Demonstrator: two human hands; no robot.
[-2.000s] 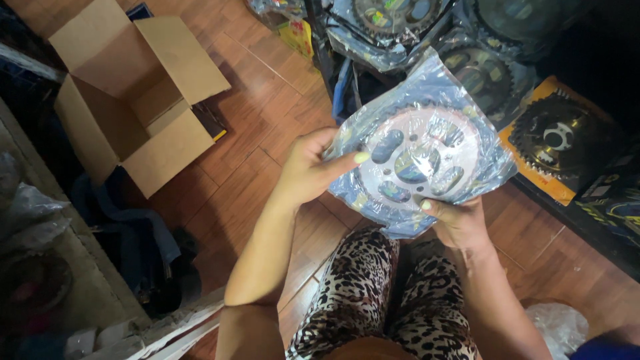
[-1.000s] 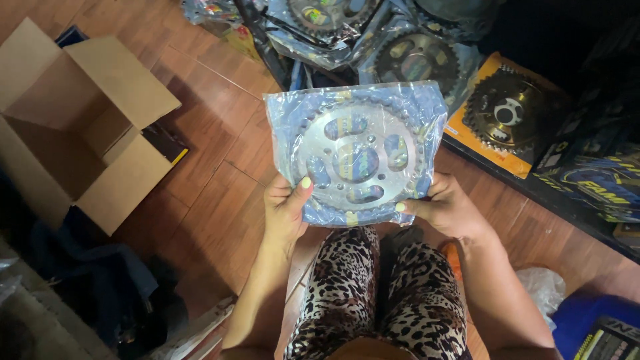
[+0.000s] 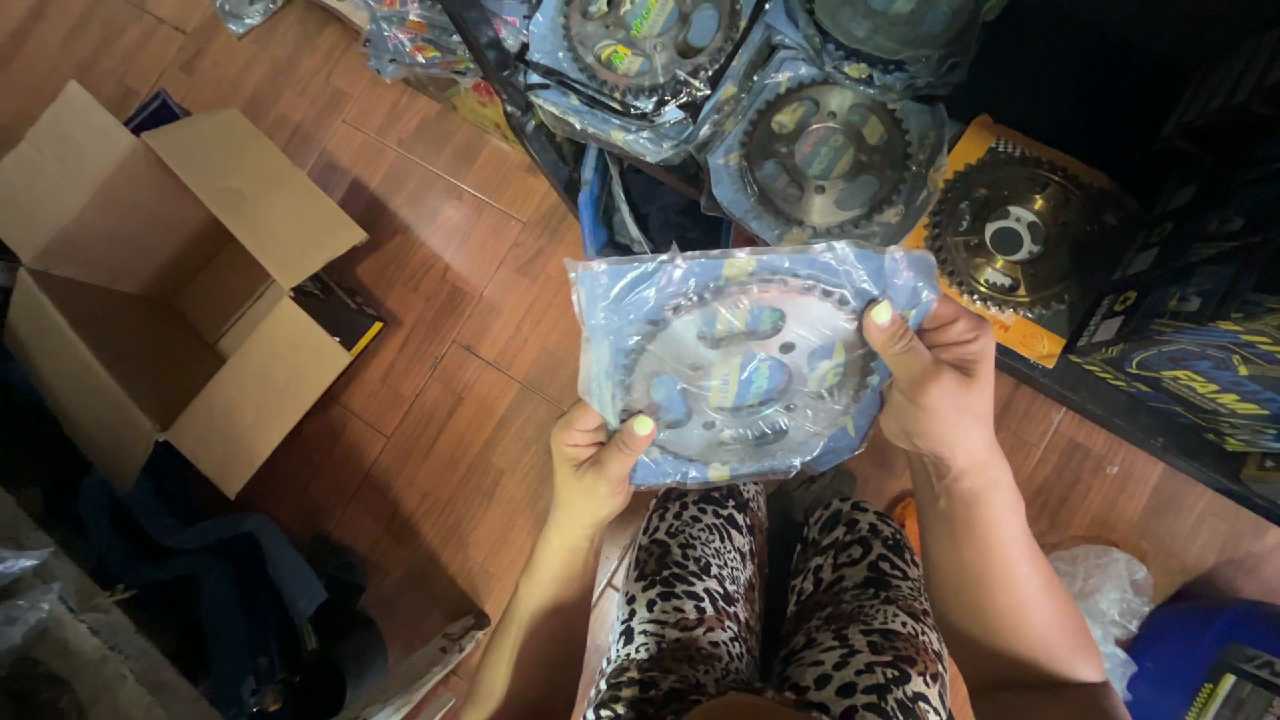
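Note:
A silver toothed sprocket in a clear plastic bag with blue backing (image 3: 800, 375) is held up above my legs. My left hand (image 3: 600, 455) pinches the bag's lower left corner, thumb on top. My right hand (image 3: 925, 375) grips its right edge near the upper corner, thumb on top and fingers behind. Just beyond the bag, another bagged sprocket (image 3: 780, 165) lies on the shelf, with a further bagged sprocket (image 3: 655, 75) to its upper left. A dark and gold sprocket on orange card (image 3: 1050, 235) rests right of them.
An open, empty-looking cardboard box (image 3: 250, 390) stands on the wood-look floor at the left. Printed Fami boxes (image 3: 1190, 385) are stacked at the right. Crumpled clear plastic (image 3: 1100, 590) and a blue container (image 3: 1200, 640) lie at the lower right. Dark cloth (image 3: 220, 550) is at the lower left.
Both hands have kept hold of the bagged sprocket while turning it. Since one second ago, my right hand has moved up along the bag's right side.

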